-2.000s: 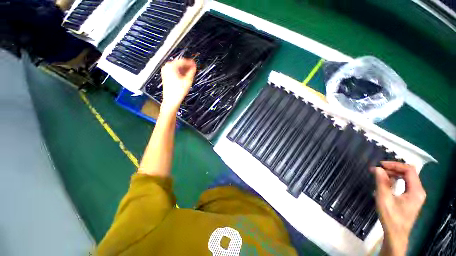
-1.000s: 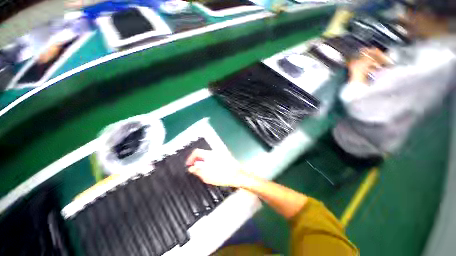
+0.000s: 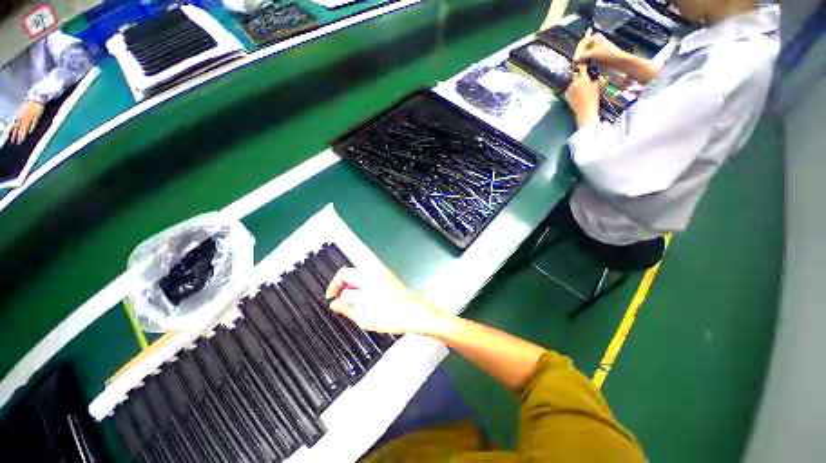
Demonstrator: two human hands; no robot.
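Observation:
Long black pieces (image 3: 244, 362) lie side by side in a slanting row on a white liner (image 3: 398, 362), with notched heads along the far edge. My right hand (image 3: 376, 303) is over the right end of the row, fingers bent, fingertips at or just above the pieces. Whether it holds a small part cannot be told. My left hand is not in view. A clear plastic bag (image 3: 231, 240) with small black parts stands open behind the row.
A black tray (image 3: 340, 149) of loose shiny rods lies beyond, to the right. Another dark tray (image 3: 41, 420) is cut off lower left. A seated person (image 3: 661, 145) works at right. Across a green gap are another bench, a lined tray (image 3: 136, 81) and a person's hand (image 3: 27, 122).
The view has swung right since the first frame, and my left hand has left the picture. Over the last second my right hand stays over the row's right end.

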